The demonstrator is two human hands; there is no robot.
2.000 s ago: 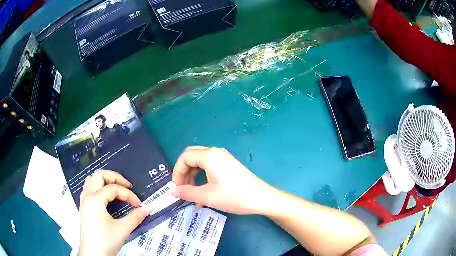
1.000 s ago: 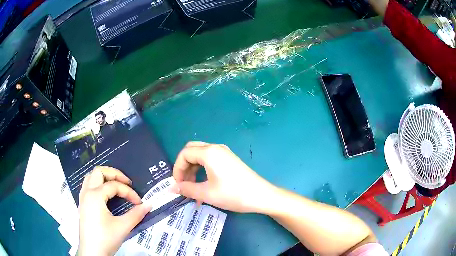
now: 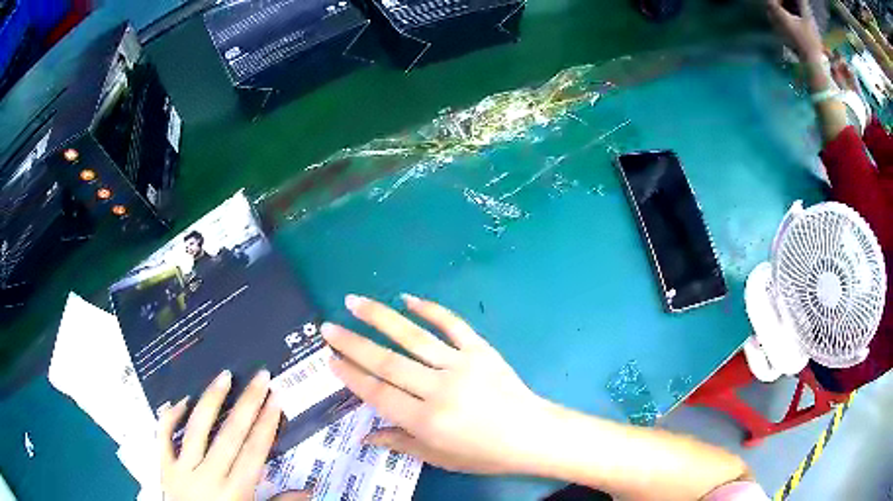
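A black retail box (image 3: 211, 308) lies flat on the green bench, its back with a person's photo facing up. A white barcode label (image 3: 305, 382) lies on its lower right corner. My left hand (image 3: 225, 440) rests on the lower part of the box, fingers spread, at the label's left end. My right hand (image 3: 431, 382) has its fingers extended over the label's right end and the box edge. Neither hand grips anything. A label sheet (image 3: 338, 460) with rows of printed barcodes lies below the box, partly under my hands.
White backing paper (image 3: 93, 362) lies left. Black boxes (image 3: 289, 39) stand on the dark green conveyor belt (image 3: 220, 147), with wrinkled clear tape (image 3: 490, 117) along its edge. A smartphone (image 3: 672, 230), a white fan (image 3: 830, 289) and a red stool (image 3: 749, 396) are right. A person's red sleeve (image 3: 852, 176) is upper right.
Both hands have let go of the label and their fingers have spread out flat over it and the box. The belt boxes have moved right. The other person's arm has shifted right.
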